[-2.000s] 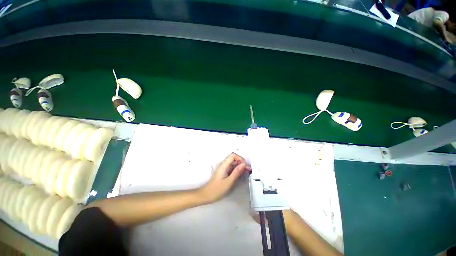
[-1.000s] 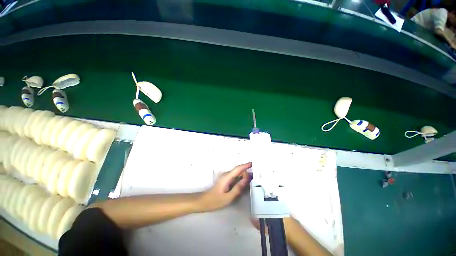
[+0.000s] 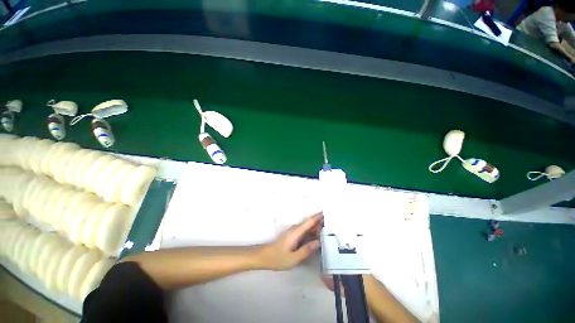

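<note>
A bench fixture with a long white body point(image 3: 333, 205), a boxy grey head and a dark slotted bar stands upright at centre-right. A thin metal spike point(image 3: 325, 154) tops its far end. My left hand point(image 3: 293, 246) is at the body's left side, fingers bent, fingertips partly hidden against it; whether it grips anything is unclear. My right hand point(image 3: 329, 281) is mostly hidden under the grey head; only a bit of it and the forearm show. A white board point(image 3: 233, 214) lies under both hands.
Cream ovals point(image 3: 75, 211) stand in three rows at left. The green belt point(image 3: 284, 120) carries spaced cream domed parts with cord loops and printed cylinders point(image 3: 212, 148). A small dark and red part point(image 3: 494, 231) lies on the green bench at right. A person point(image 3: 545, 28) sits far right.
The belt items have shifted right in view. My left hand has lowered slightly and its fingers have changed pose beside the white body. The right hand stays mostly hidden.
</note>
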